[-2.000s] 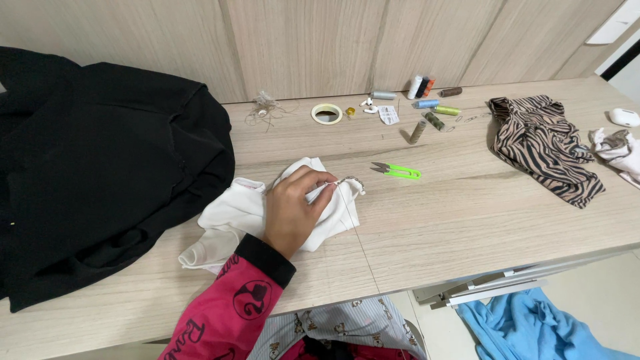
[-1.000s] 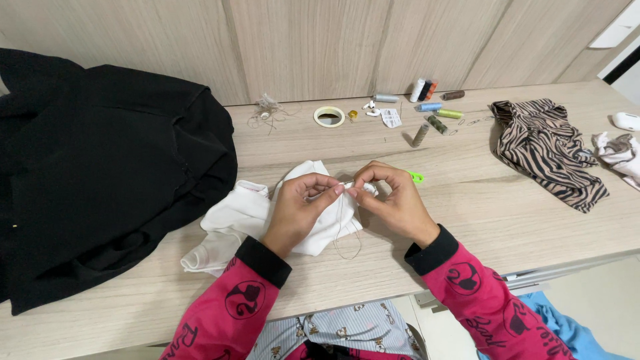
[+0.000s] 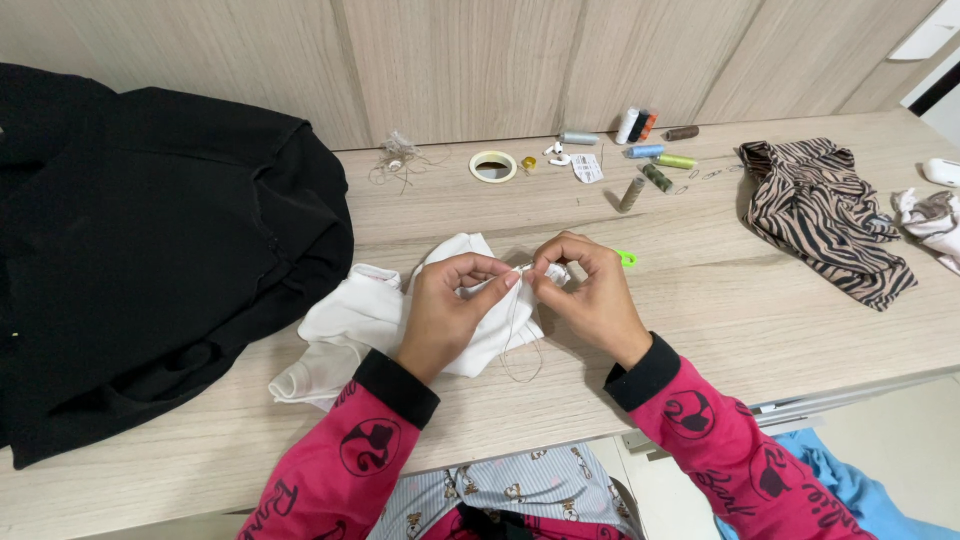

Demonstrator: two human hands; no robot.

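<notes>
My left hand [image 3: 459, 304] pinches the edge of a white cloth garment [image 3: 360, 304] between thumb and fingers. Close beside it, my right hand [image 3: 589, 289] has its thumb and fingertips closed at the same edge, on the cloth's gathered part. A needle is too small to make out. From the fingertips a thin thread [image 3: 517, 375] hangs in a loop over the cloth and the wooden table. Behind my right hand shows the green handle of thread snips [image 3: 626, 259]; their blades are hidden.
A black garment [image 3: 150, 247] covers the left side. Toward the back lie thread scraps [image 3: 397, 161], a roll of tape [image 3: 493, 166], earbuds [image 3: 556, 154] and several thread spools [image 3: 657, 178]. Zebra-print cloth [image 3: 821, 217] lies to the right, a white case [image 3: 941, 172] beyond it. Blue cloth [image 3: 862, 487] is below the table's edge.
My right hand, out of view two seconds ago, has come in to the cloth beside my left hand and now covers most of the green snips. The hanging thread has changed shape.
</notes>
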